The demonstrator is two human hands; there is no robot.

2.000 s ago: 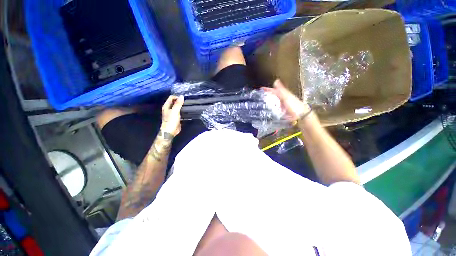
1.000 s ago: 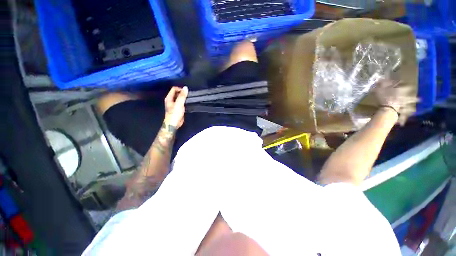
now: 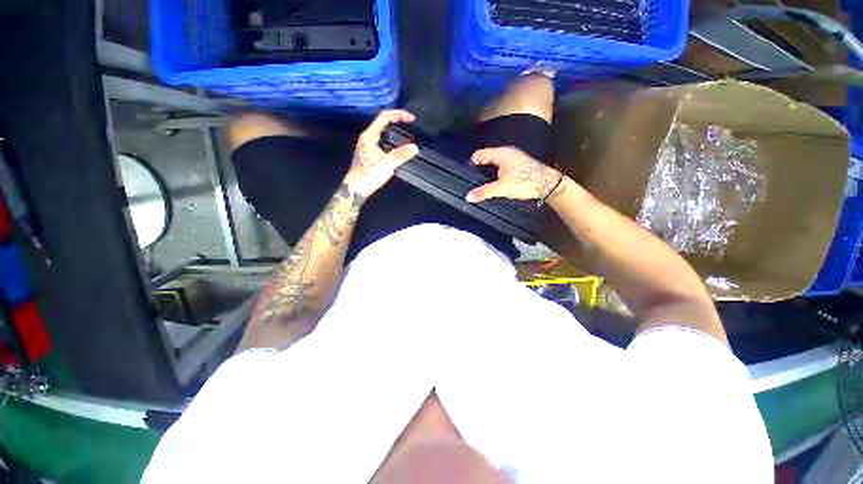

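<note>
Several long narrow black housings (image 3: 445,180) are stacked together above my lap, matte and with no film showing on them. They slant from upper left down to the right. My left hand (image 3: 380,154) grips their upper left end, with the thumb on top. My right hand (image 3: 511,177) holds them around the middle, its thumb and fingers on the near and far edges. The lower right end sticks out under my right wrist. The undersides of the housings are hidden.
A blue crate (image 3: 274,76) at upper left holds black housings. Another blue crate (image 3: 577,52) at upper centre holds glossy, film-covered pieces. A cardboard carton (image 3: 795,217) at right contains crumpled clear film (image 3: 705,189). A yellow frame (image 3: 591,288) is beside my right side.
My right hand has come back from the carton, where the film lies, and now holds the housings. The housings have tilted, their left end raised. The view has shifted, so the crates appear higher and further right.
</note>
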